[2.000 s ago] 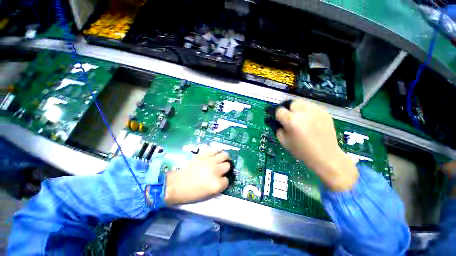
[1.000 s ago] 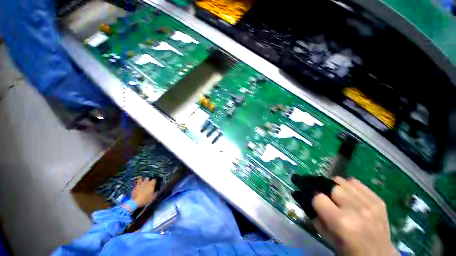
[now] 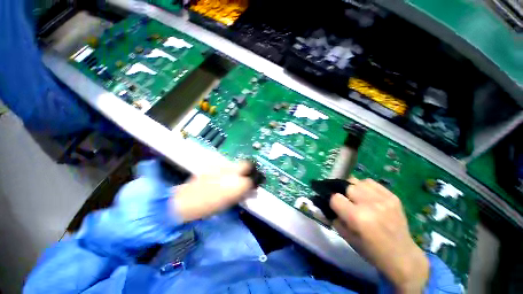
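A green circuit board [image 3: 246, 123] with white patches and small parts lies between the conveyor rails. Yellow disc parts [image 3: 207, 107] stand near its left end, beside dark bars [image 3: 213, 136]. My left hand [image 3: 212, 192] is blurred over the near rail; its black-covered fingertips are at the board's near edge. I cannot tell whether it holds anything. My right hand [image 3: 373, 221] is over the near part of the boards, black-covered fingertips pointing left beside a round white mark. The coverings hide whether anything is between them. A narrow pale gap [image 3: 342, 163] shows above these fingertips.
Pale rails run along the far edge [image 3: 298, 86] and near edge [image 3: 135, 127]. Bins behind hold yellow parts [image 3: 377, 96] and pale grey parts [image 3: 327, 51]. Another board [image 3: 123, 51] lies left, past a wide opening. A person's blue sleeve [image 3: 26, 63] is at far left.
My left hand has risen from the lower parts box to the board's near edge. My right hand stays over the near part of the boards. The view has shifted, and the box is out of sight.
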